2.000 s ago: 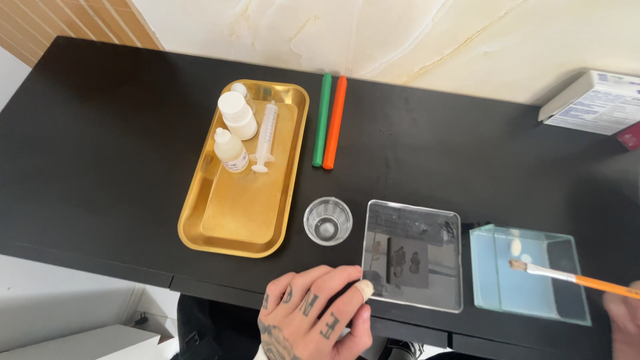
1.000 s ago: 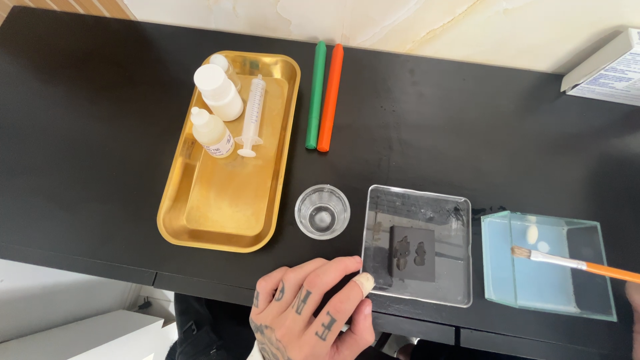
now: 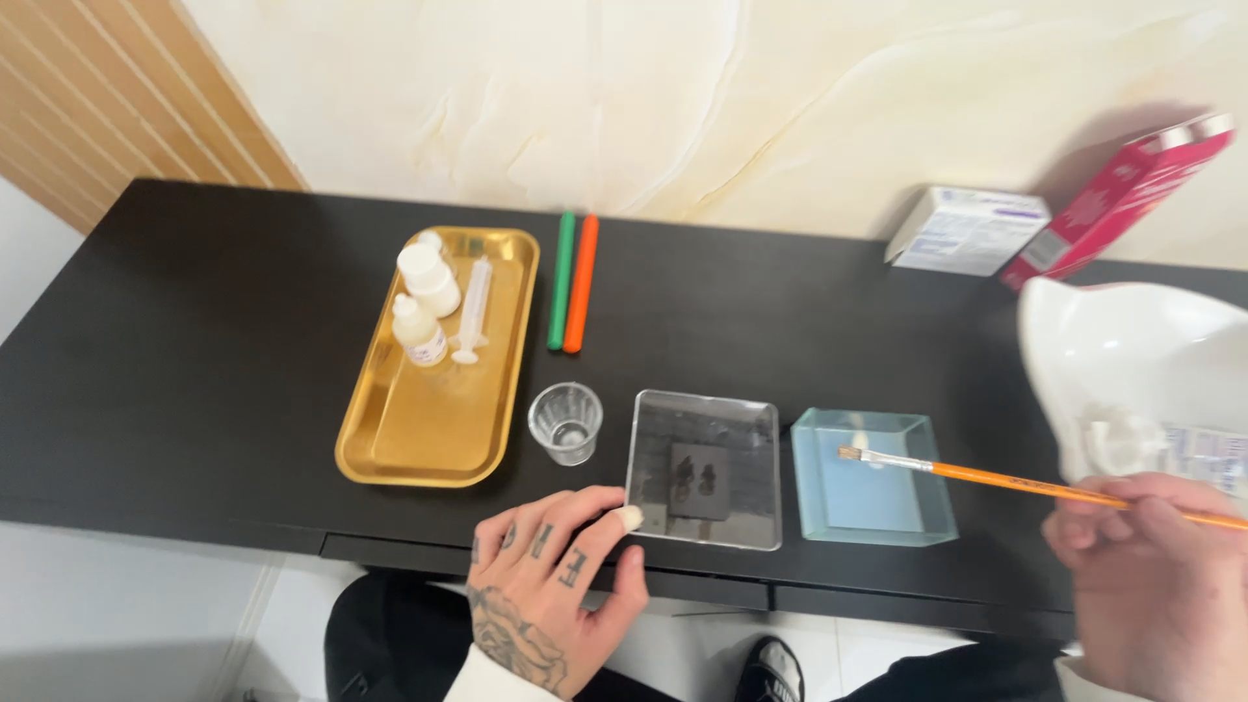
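My left hand (image 3: 558, 575) rests at the table's front edge, its index fingertip touching the near left corner of a clear plastic tray (image 3: 751, 429); nothing is held in it. A dark rectangular piece (image 3: 699, 482) with darker wet-looking marks shows within that tray. My right hand (image 3: 1150, 561) grips an orange-handled paintbrush (image 3: 1014, 479). The bristles hang over a light blue glass dish (image 3: 877, 497) in which small whitish pieces are visible. Just left of the clear tray stands a small clear plastic cup (image 3: 565, 423).
A gold tray (image 3: 429, 429) at left holds white bottles (image 3: 429, 278) and a plastic syringe (image 3: 474, 307). Green (image 3: 562, 283) and orange (image 3: 581, 285) sticks lie beside it. A white box (image 3: 970, 229), a red box (image 3: 1121, 200) and a white bowl (image 3: 1150, 331) stand at right.
The view has shifted, bringing my right hand, the red box and the white bowl more fully into sight. My left hand stays by the clear tray, and the brush remains over the blue dish.
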